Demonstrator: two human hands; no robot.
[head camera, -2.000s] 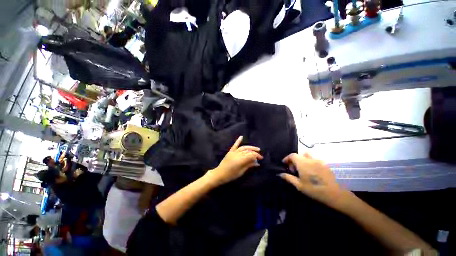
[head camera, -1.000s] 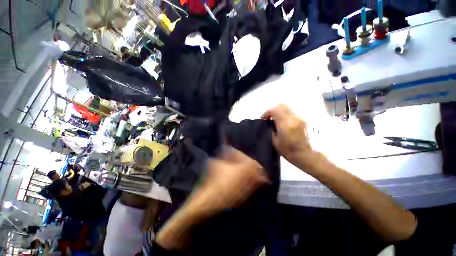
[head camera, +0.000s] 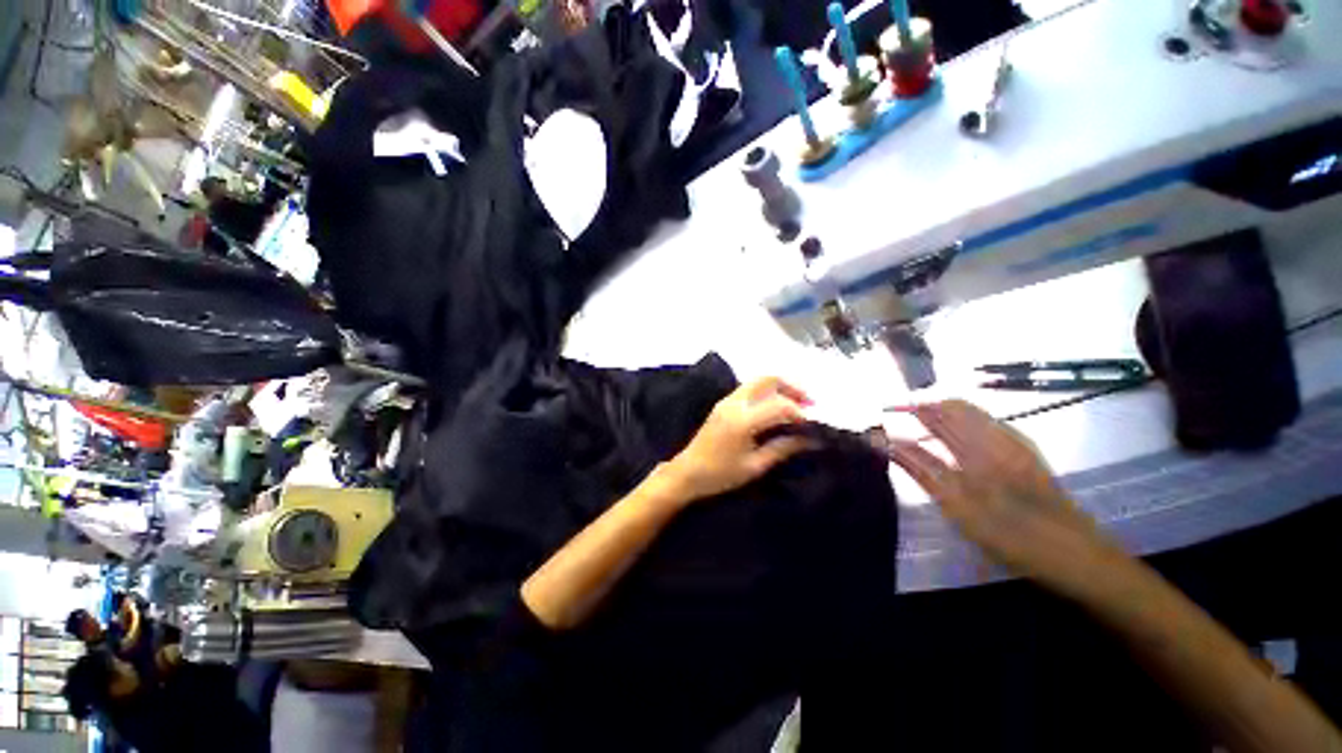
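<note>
A black garment piece (head camera: 648, 515) lies limp over the table's front edge and my lap. My left hand (head camera: 746, 439) pinches its upper edge near the needle area. My right hand (head camera: 979, 478) is at the garment's right corner, with its fingertips at the cloth edge and the fingers spread a little. The white sewing machine (head camera: 1060, 221) has its lit end just above my fingertips. The presser foot (head camera: 908, 353) area is partly lost in glare. The cloth merges with my black clothing.
A garment pile (head camera: 486, 191) with white shapes lies beyond the machine's end. Thread snips (head camera: 1067, 374) and a black rectangular object (head camera: 1225, 341) lie right of the needle. A cream machine (head camera: 312, 539) and people (head camera: 125, 662) are at the left.
The garment edge and both hands have moved right, closer to the needle. My right hand has shifted from the garment's upper edge to its right corner. The view has also shifted.
</note>
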